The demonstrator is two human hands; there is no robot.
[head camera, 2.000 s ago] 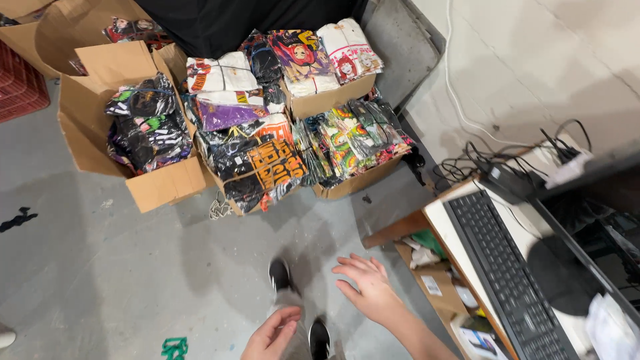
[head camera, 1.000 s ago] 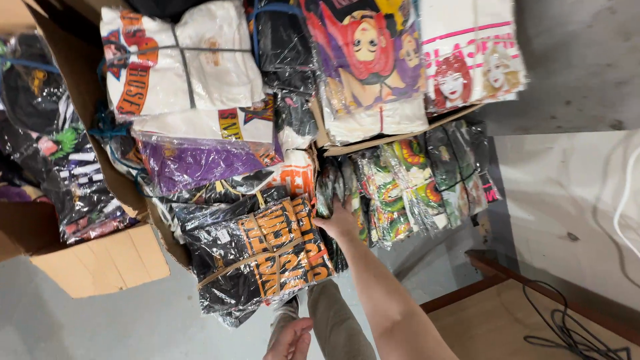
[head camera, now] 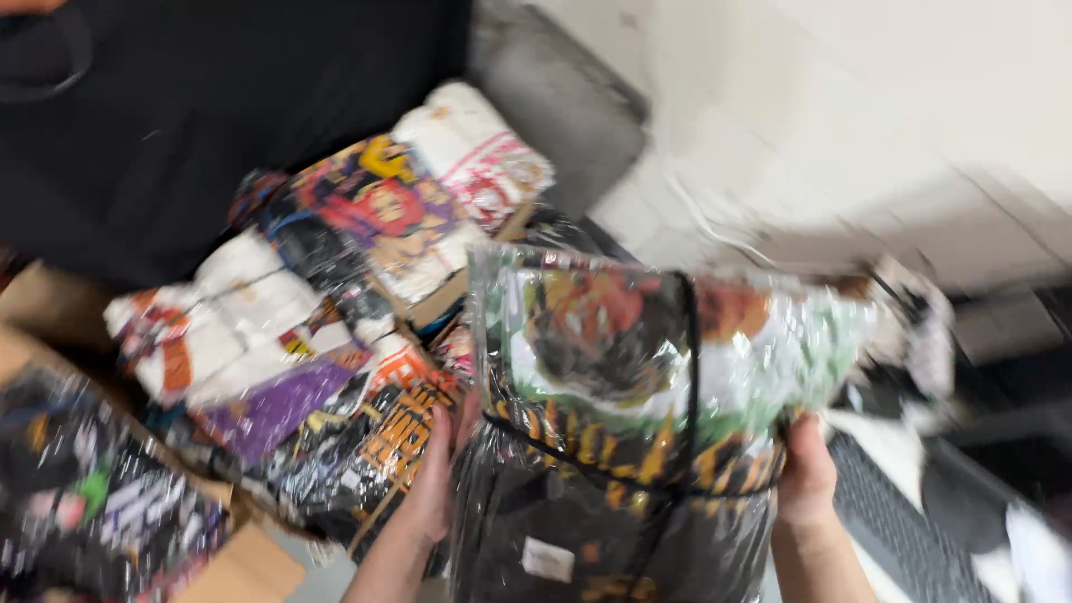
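Observation:
A plastic-wrapped bundle of printed shirts [head camera: 620, 419], crossed by black straps, is held up between both hands. My left hand [head camera: 435, 477] grips its left side, the fingers partly hidden behind the plastic. At its right side, my right hand [head camera: 808, 469] has the thumb on the edge and the fingers out of sight behind it. The front shows a green, white and red print above yellow lettering on dark cloth, with a small white label low down. Behind and to the left lie more wrapped bundles, among them a black one with orange print [head camera: 402, 431].
Cardboard boxes [head camera: 268, 561] of wrapped shirts fill the left side. Black fabric [head camera: 209, 126] hangs behind them, and a grey panel [head camera: 561, 109] leans by the white wall [head camera: 837, 109]. At the lower right are a keyboard [head camera: 896, 511] and cables, blurred.
A second ago the right hand reached into the box of bundles and the left was low and empty. Now both hands hold a bundle up close to the camera. The view has swung.

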